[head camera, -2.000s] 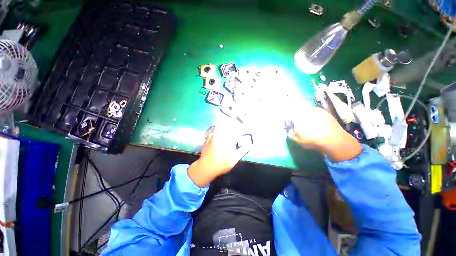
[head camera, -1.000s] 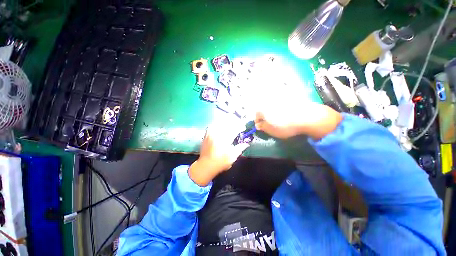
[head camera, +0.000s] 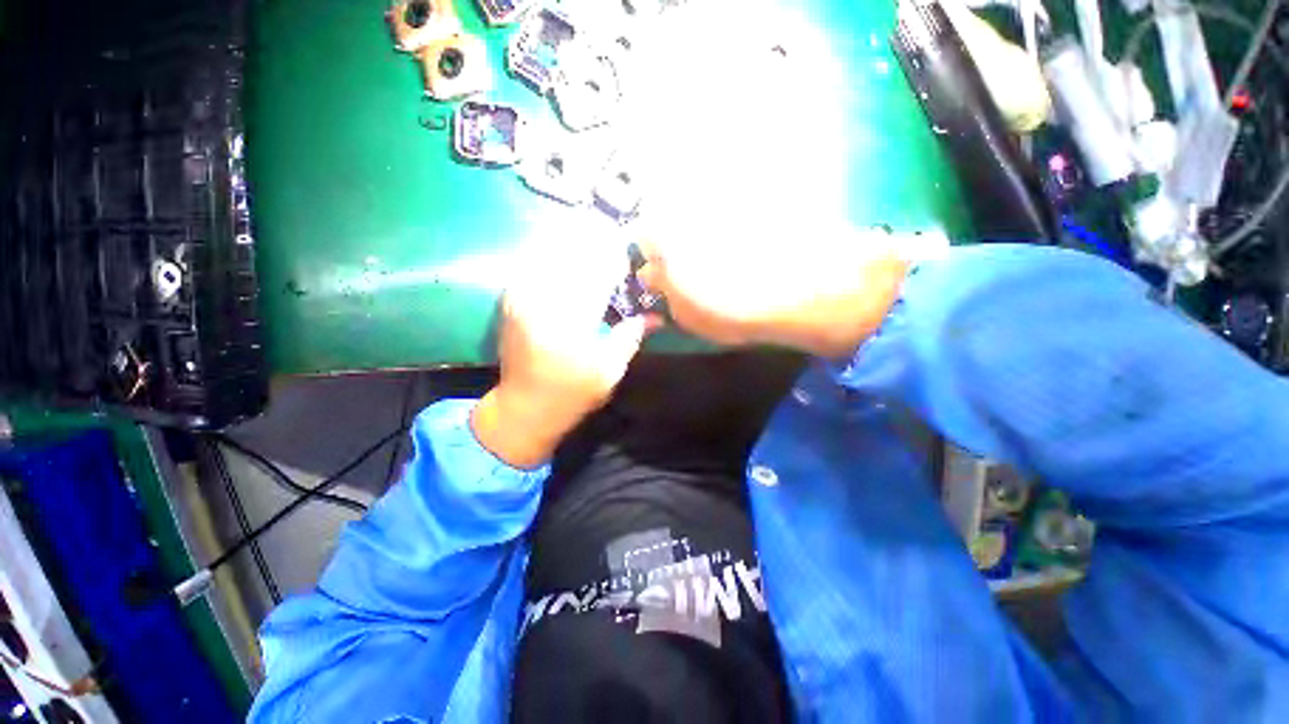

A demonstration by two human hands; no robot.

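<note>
My left hand (head camera: 558, 333) holds a small dark square module housing (head camera: 626, 293) near the bench's front edge. My right hand (head camera: 735, 290) is against the housing, its fingers closed together and partly washed out by glare; the tool in it cannot be made out now. Several square module housings (head camera: 489, 132) lie on the green bench mat (head camera: 339, 184) ahead of my hands, some lost in the bright light. Two amber-faced housings (head camera: 452, 65) lie at the left edge of this cluster.
A black blister tray (head camera: 85, 212) stands at the left, with pale rings (head camera: 170, 276) in a pocket. A black cylinder (head camera: 975, 113) and tangled white fittings (head camera: 1180, 127) lie at the right. A blue bin (head camera: 113, 566) is at lower left.
The view has tilted down and shifted, so the lamp has left the picture. My right hand has come in from the right to the housing in my left hand; the blue tool seen earlier no longer shows.
</note>
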